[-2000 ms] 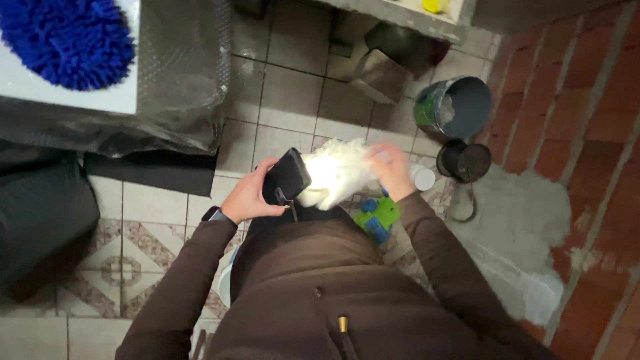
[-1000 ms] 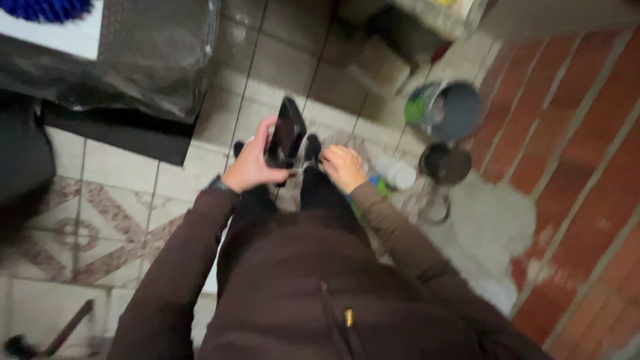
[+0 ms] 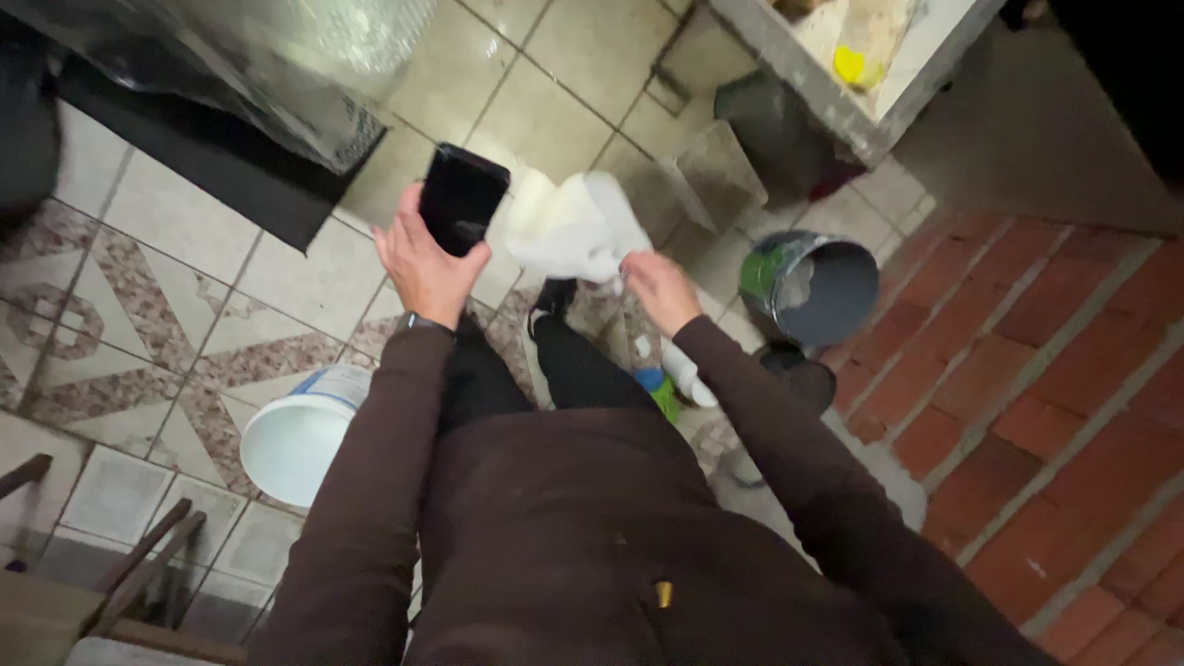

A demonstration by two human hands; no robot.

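Note:
My left hand [image 3: 431,264] holds a black smartphone [image 3: 462,196], its dark face toward me and its top tilted away. To the right of the phone a blurred white cloth or bag [image 3: 578,227] hangs over the floor, lit on its left part. My right hand [image 3: 659,285] pinches this white thing at its lower right edge. Below the hands are my dark-trousered legs and a black shoe [image 3: 556,298]. A blue and green object [image 3: 658,390] and a white container [image 3: 686,373] lie on the floor under my right forearm.
A white bucket [image 3: 301,442] stands left of my legs. At right are a dark bucket [image 3: 828,289], a small dark pot [image 3: 803,376] and a brick surface [image 3: 1036,416]. A clear plastic box [image 3: 717,176] lies near a grimy basin [image 3: 805,69]. Plastic sheeting [image 3: 277,83] covers something upper left.
The white cloth or bag, seen two seconds ago and out of sight one second ago, shows again at my right hand. The phone's dark face has turned toward me. The view has shifted and rotated.

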